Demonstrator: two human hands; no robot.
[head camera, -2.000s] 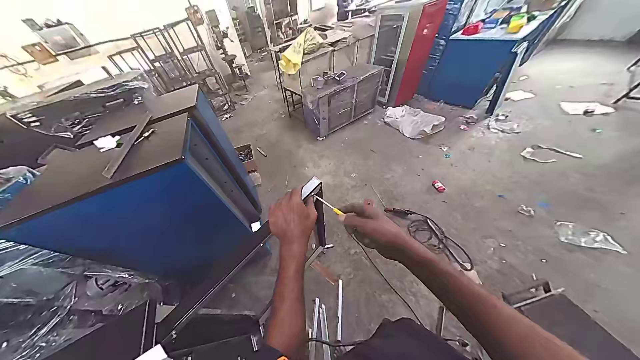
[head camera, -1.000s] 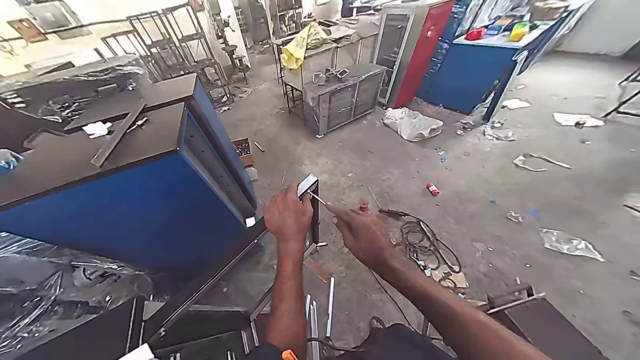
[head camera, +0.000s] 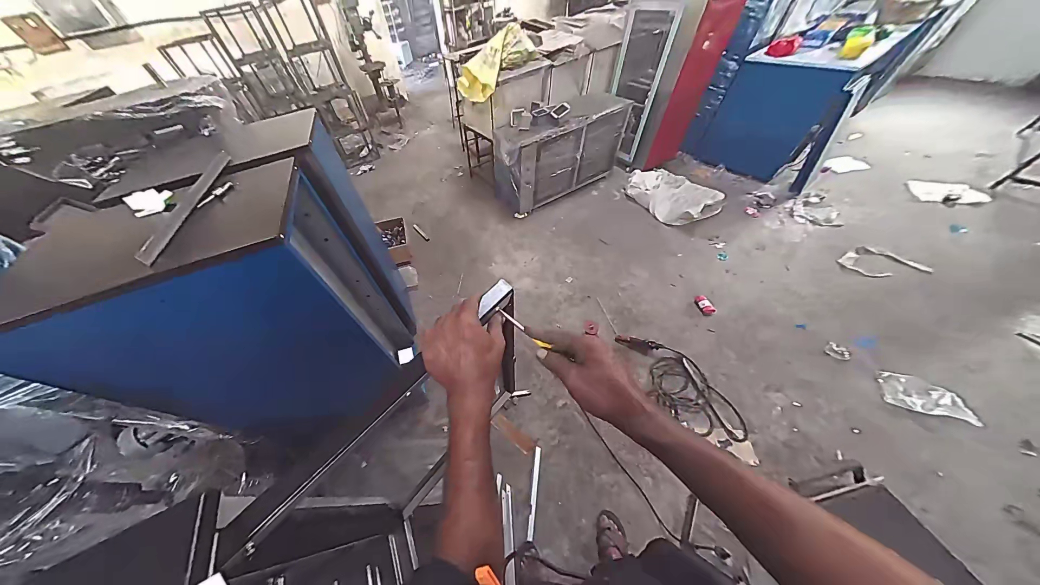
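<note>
My left hand (head camera: 465, 349) grips the top end of a dark metal frame (head camera: 509, 357), beside a pale, light-coloured end piece (head camera: 496, 299). My right hand (head camera: 589, 370) holds a screwdriver (head camera: 524, 327) with a yellow handle, mostly hidden in my fingers. Its thin shaft points up and left, and the tip meets the frame just below the pale piece, close to my left fingers. What the tip touches exactly is too small to tell.
A blue cabinet (head camera: 244, 325) with a dark top stands at left, a metal strip (head camera: 185, 207) lying on it. Coiled black cable (head camera: 691, 390) lies on the floor at right. Metal strips (head camera: 534, 491) are below my hands. A low grey cabinet (head camera: 569, 154) stands ahead.
My right hand stays at the frame's top end with the screwdriver; its grip and angle have shifted slightly. My left hand keeps its hold.
</note>
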